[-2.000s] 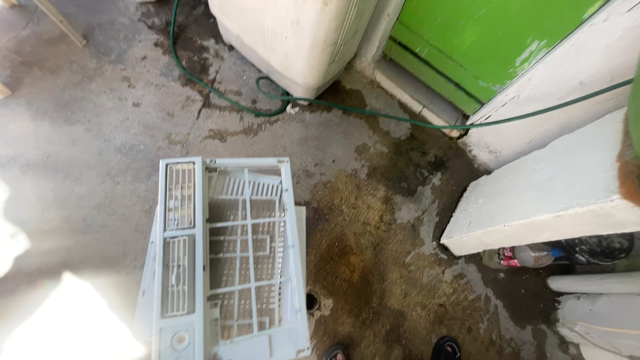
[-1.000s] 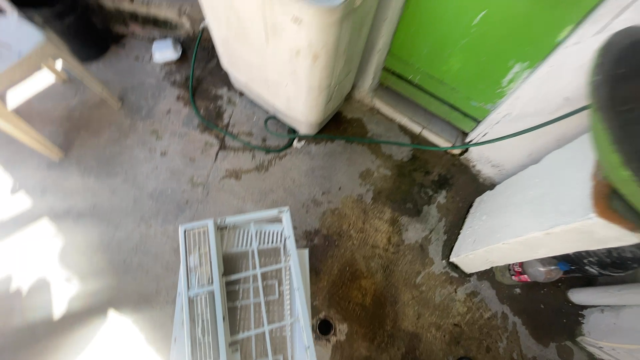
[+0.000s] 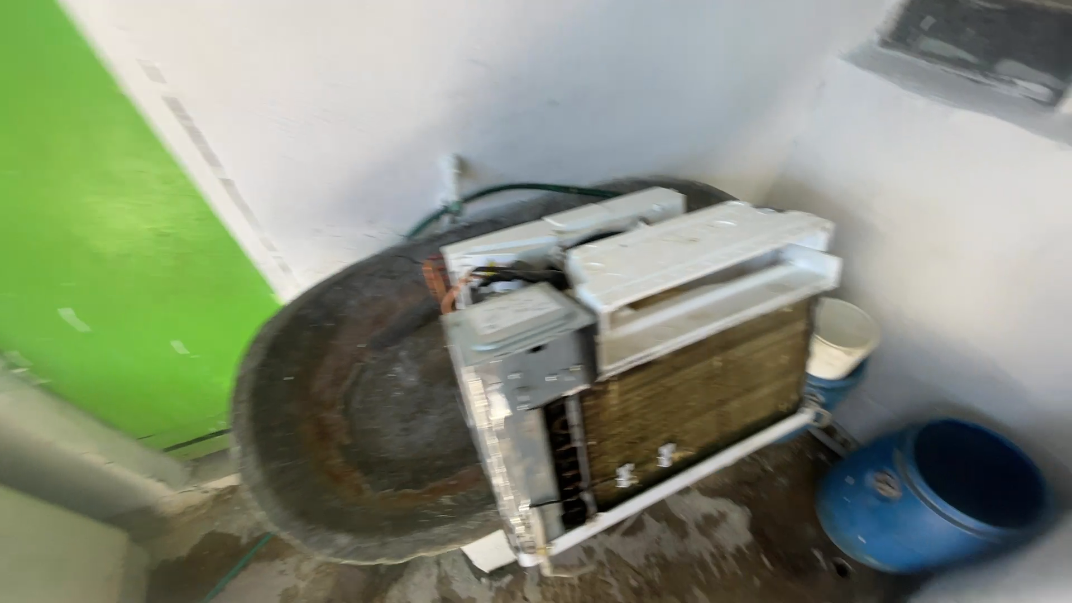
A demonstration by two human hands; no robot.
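Note:
Neither of my hands shows in the head view. A window air conditioner chassis (image 3: 636, 352) without its front cover rests tilted on the right part of a large oval stone or concrete basin (image 3: 276, 394). Its dirty finned coil (image 3: 703, 385) faces me, with a white air outlet housing (image 3: 712, 260) above it. A grey metal control box (image 3: 523, 343) is at the unit's left corner, and copper tubing (image 3: 444, 285) shows behind that. The picture is somewhat blurred.
A blue plastic barrel (image 3: 904, 494) stands at the lower right, near a white bucket (image 3: 840, 339). A green hose (image 3: 536, 188) runs behind the basin from a wall pipe (image 3: 453, 180). At left is a green door (image 3: 92, 234). The floor (image 3: 687, 536) looks wet.
The view has swung far, from the floor to the basin with the air conditioner. The pale plastic grille panel on the floor, seen in both earlier frames, is out of view.

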